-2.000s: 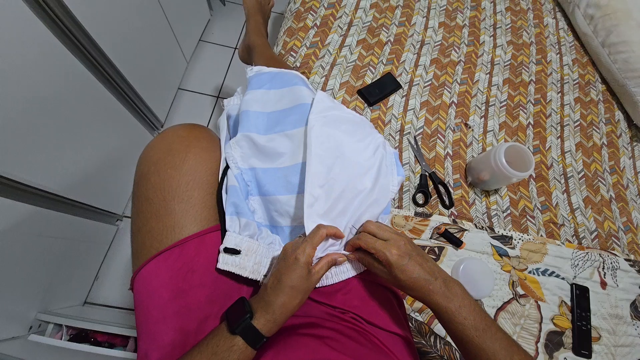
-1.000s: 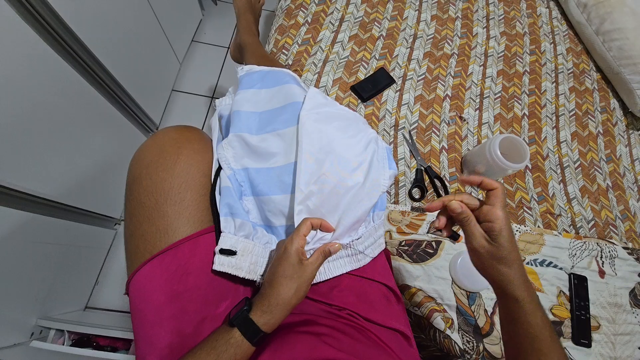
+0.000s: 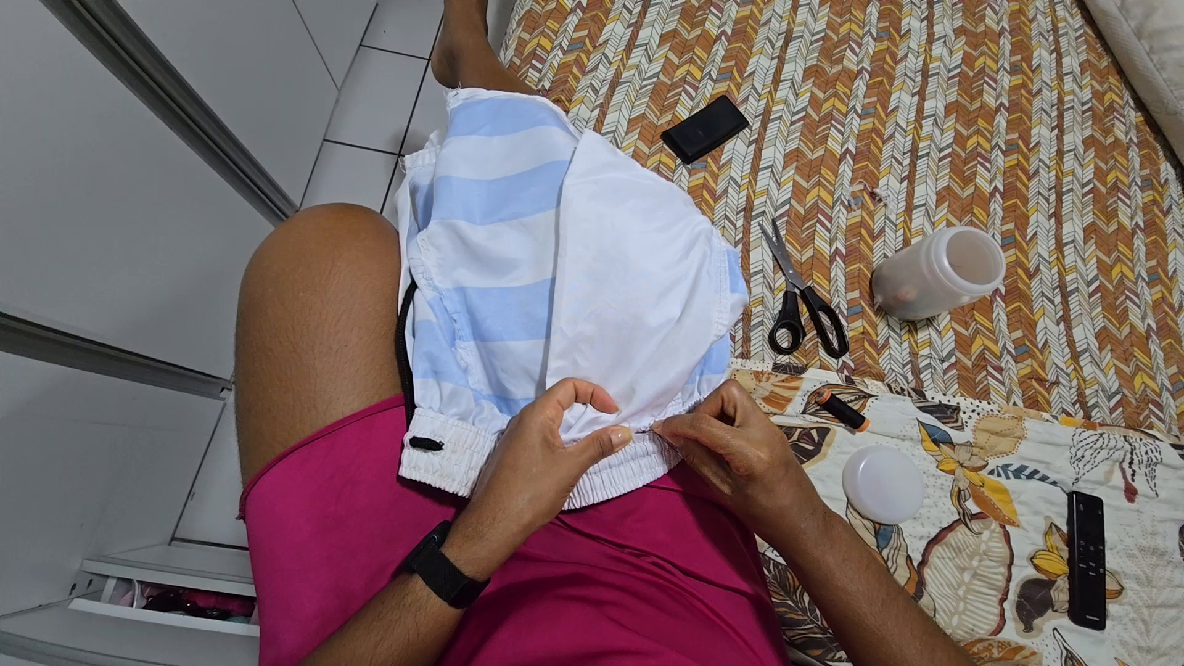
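Blue-and-white striped shorts (image 3: 509, 222), showing a white inner pocket or lining (image 3: 629, 268), lie across my lap. My left hand (image 3: 555, 439) rests on their gathered elastic waistband (image 3: 615, 472), thumb and index finger a little apart at the waistband's upper edge. At the same edge, to the right, my right hand (image 3: 726, 435) pinches a thin, needle-like item between thumb and index finger; its tip points toward my left thumb. Any thread is too fine to make out. A black drawstring (image 3: 405, 351) hangs along the shorts' left side.
On the bed to the right lie black-handled scissors (image 3: 803, 301), an open translucent jar (image 3: 934, 276), a black phone-like object (image 3: 705, 129), a dark thread spool (image 3: 842, 410), a white round lid (image 3: 883, 484) and a black remote control (image 3: 1086, 560). A partly open drawer (image 3: 166, 601) is at lower left.
My right hand was at the waistband, then raised out to the right over the bed, and is now back at the waistband. My left hand has stayed on the shorts.
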